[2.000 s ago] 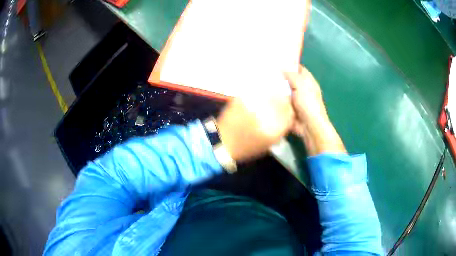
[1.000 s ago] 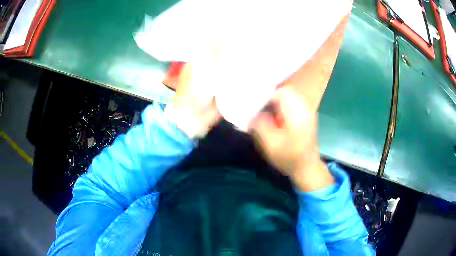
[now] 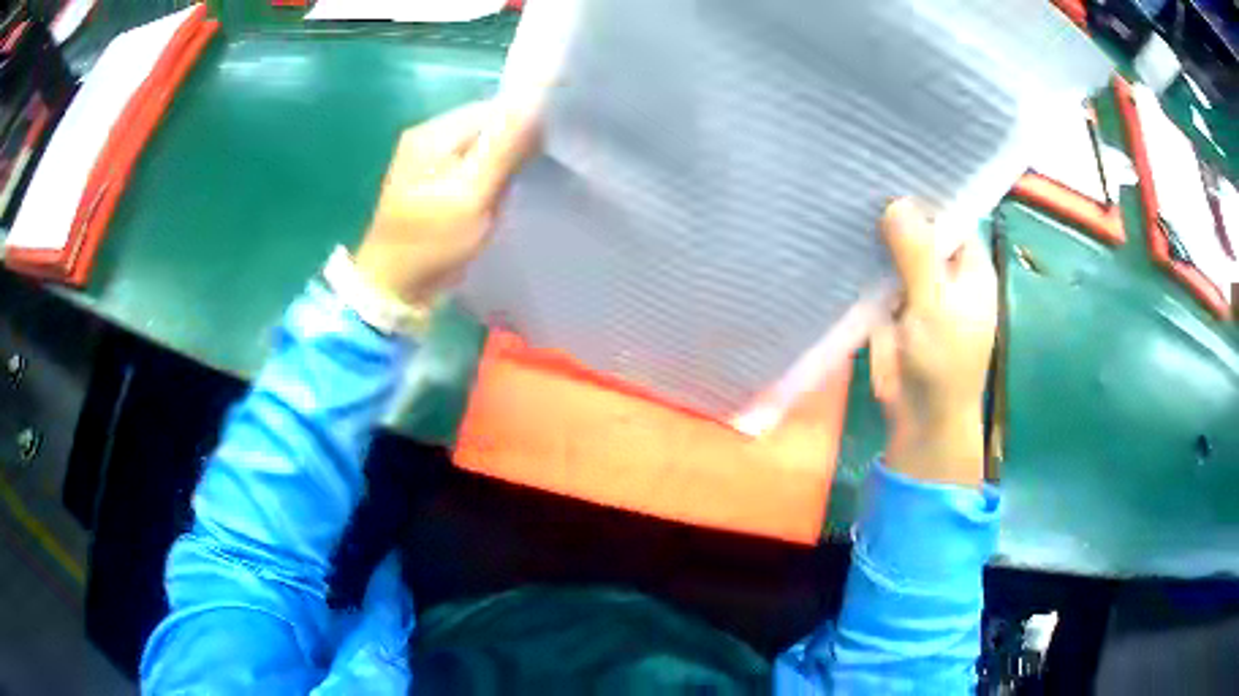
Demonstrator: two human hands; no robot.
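A grey ribbed translucent sheet (image 3: 720, 204) is held up, tilted, with pale edges. My left hand (image 3: 442, 204) grips its left side, fingers partly behind it. My right hand (image 3: 938, 320) grips its right edge, thumb on the near face. An orange-red backing board (image 3: 652, 462) lies below the sheet at the front edge of the green table; its far part is hidden by the sheet. Whether the sheet touches the board cannot be told.
A stack with white face and orange-red rim (image 3: 102, 143) lies at the left of the green table (image 3: 272, 177). Clipped stacks (image 3: 1175, 190) lie at the right beyond a dark seam. A dark bin with clips (image 3: 1019, 653) is below the table edge at lower right.
The blurred white sheet over the board has given way to the ribbed face, held up and farther forward. Both hands have moved apart and forward. More of the orange-red board shows near the wearer.
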